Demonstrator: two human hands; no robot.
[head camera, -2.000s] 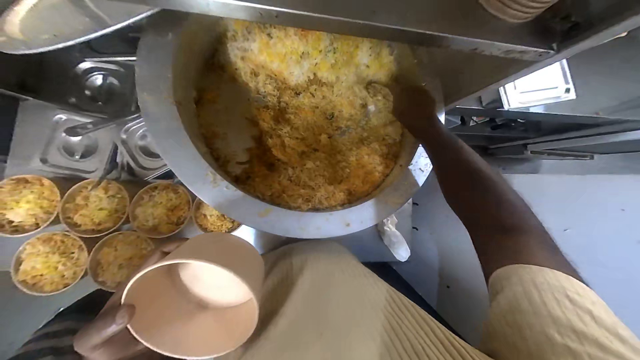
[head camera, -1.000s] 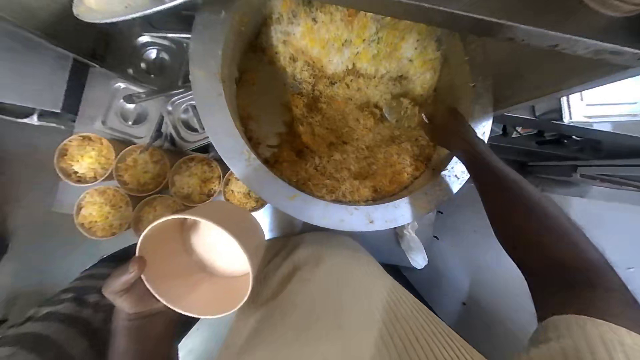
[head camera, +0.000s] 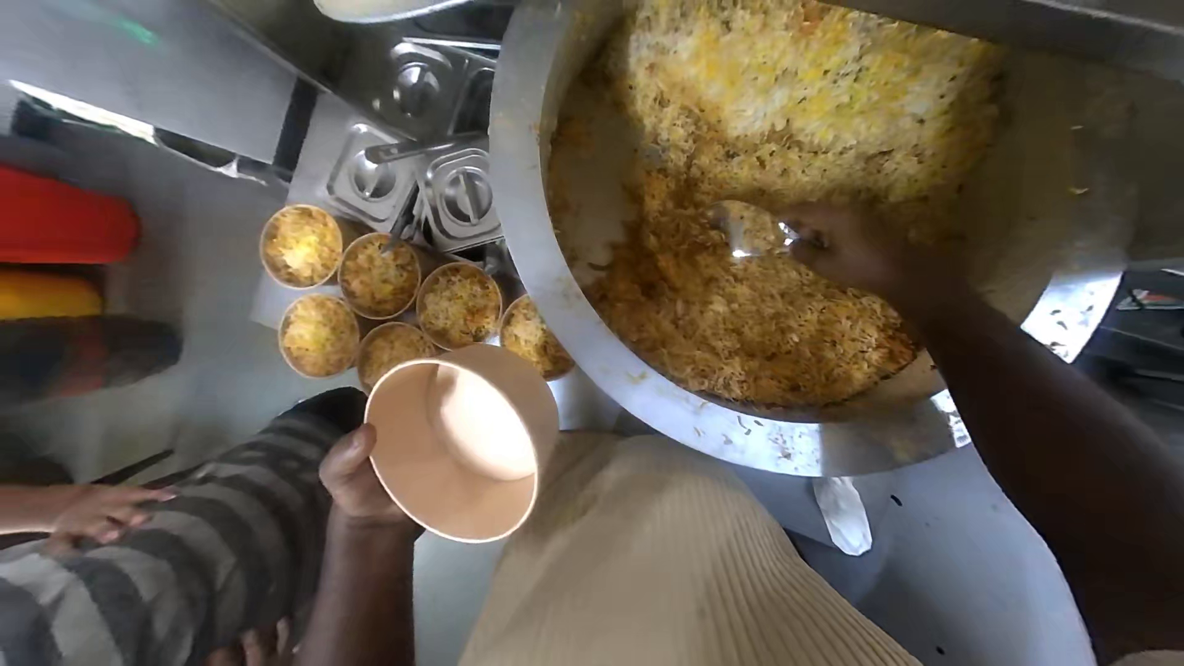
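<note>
My left hand (head camera: 363, 476) holds an empty paper tub (head camera: 458, 449) by its side, its mouth tilted toward the camera. Inside a very large metal pot (head camera: 592, 347), my right hand (head camera: 846, 245) grips a metal serving scoop (head camera: 745, 227), which rests at the surface of the rice. The rice (head camera: 740, 314) is orange-brown nearer me and white and yellow at the far side. Bare pot bottom shows at the left. Several paper tubs filled with rice, among them one tub (head camera: 301, 246) at the far left, stand left of the pot; the tub in my left hand partly hides one.
Lidded steel food pans (head camera: 462, 196) stand beyond the filled tubs. A metal ledge (head camera: 1054, 28) crosses above the pot. At the lower left is a person in striped clothing (head camera: 231, 527), whose hand (head camera: 102, 513) shows. A white cloth (head camera: 842, 513) hangs below the pot's rim.
The view has shifted left, bringing the striped-clothed person's hand into sight. My right hand and the scoop have moved away from the pot's right side toward the middle of the rice. The held tub remains empty.
</note>
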